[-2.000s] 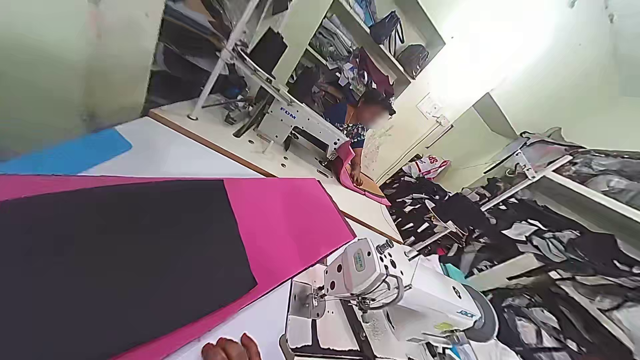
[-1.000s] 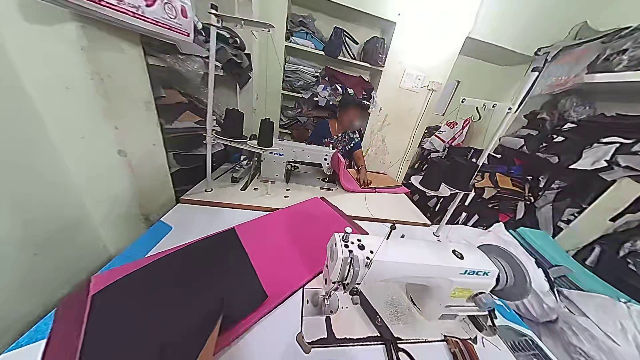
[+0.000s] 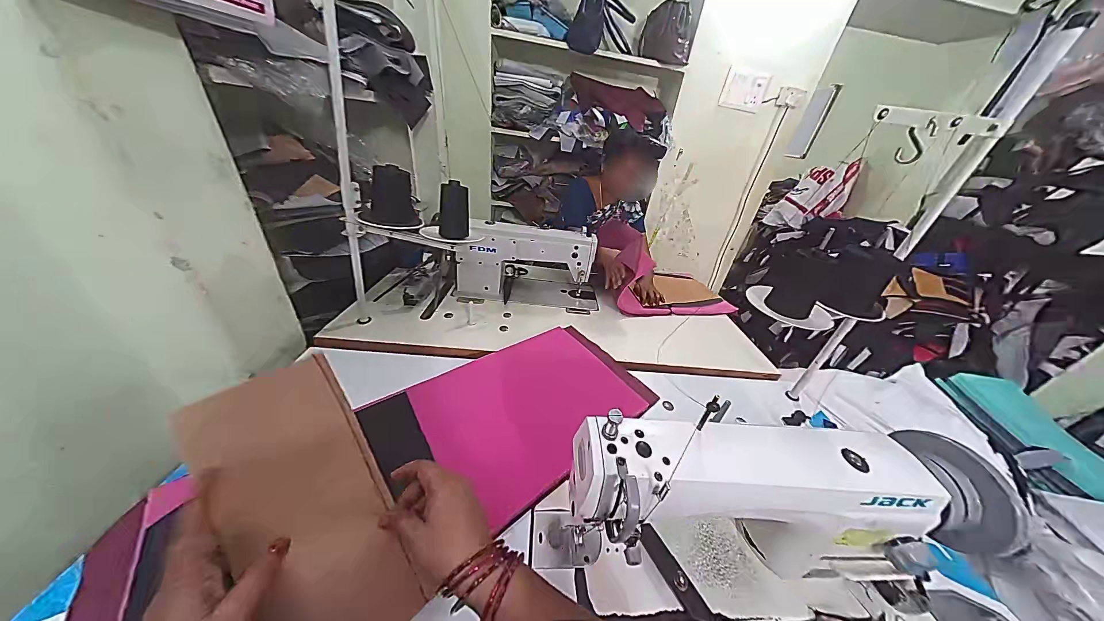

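A flat brown panel (image 3: 293,466) is held between my two hands at the lower left. My left hand (image 3: 211,552), somewhat blurred, grips its lower left part with the thumb on top. Fingers of my right hand (image 3: 440,517), with red bangles at the wrist, pinch its right edge. Beneath the panel lie a black piece (image 3: 392,435) and a large pink sheet (image 3: 509,414) with a maroon edge. Right of my right hand stands a white Jack sewing machine (image 3: 759,474); its needle area is beside the pink sheet.
Across the table a person (image 3: 617,198) handles pink material (image 3: 634,267) at an FDM sewing machine (image 3: 526,259). Black thread cones (image 3: 392,197) stand at its left. A thread stand pole (image 3: 828,354) rises behind the Jack machine. Teal sheets (image 3: 1026,423) lie at right. A wall borders the left.
The brown panel is now in both my hands over the black piece; one second ago only a small brown part showed at the bottom. The view has shifted and levelled.
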